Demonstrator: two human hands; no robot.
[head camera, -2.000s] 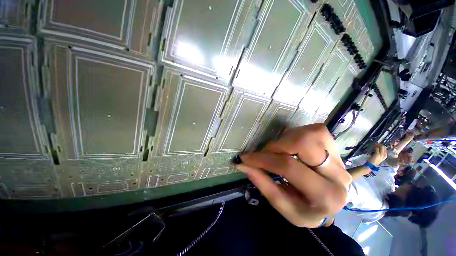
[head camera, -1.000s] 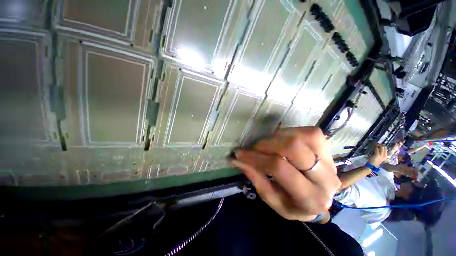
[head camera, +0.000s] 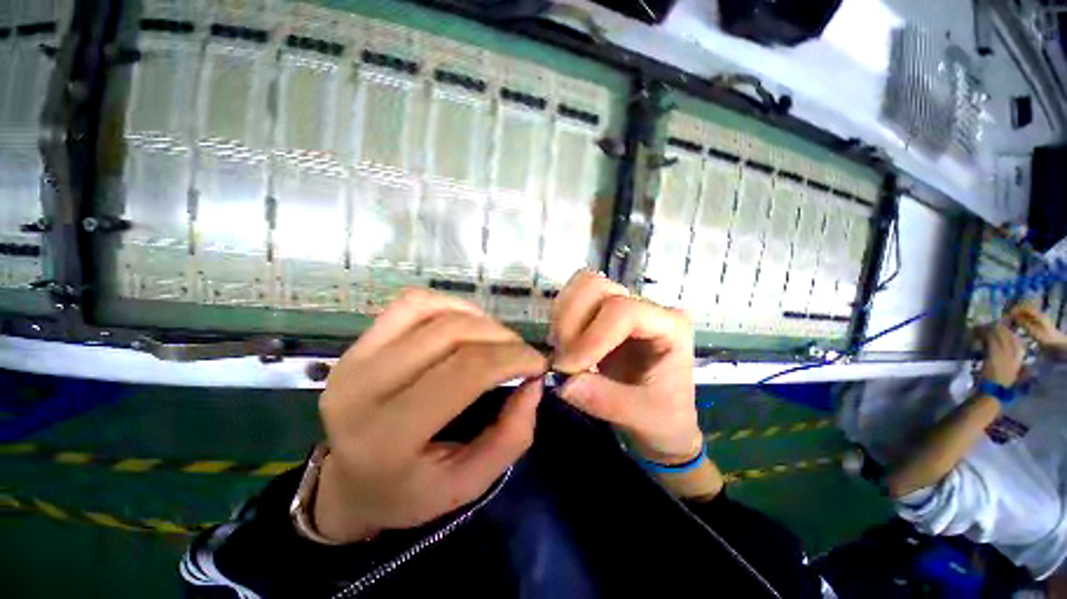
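A tiny black component (head camera: 550, 373) shows at the fingertips of both hands, in front of the line's near edge; its shape is mostly hidden. My left hand (head camera: 433, 410), with a pale band at its wrist, pinches it from the left. My right hand (head camera: 626, 363), with a blue strap, pinches it from the right. The circuit board panel (head camera: 310, 211) lies behind the hands in its dark carrier. Black component rows (head camera: 386, 62) run along its far edge. A shorter row (head camera: 456, 287) sits on its near edge, partly hidden by the hands.
A second panel (head camera: 749, 228) lies to the right beyond a dark crossbar (head camera: 632, 187). A white edge rail (head camera: 199, 365) runs between the panels and my body. Black bins (head camera: 778, 14) stand at the back. Another person's arm (head camera: 954, 439) and a blue coiled cord (head camera: 1006, 287) show at right.
The view has moved back from a close look at the panel. The one hand seen low over the board has left it; both hands now meet fingertip to fingertip before the rail.
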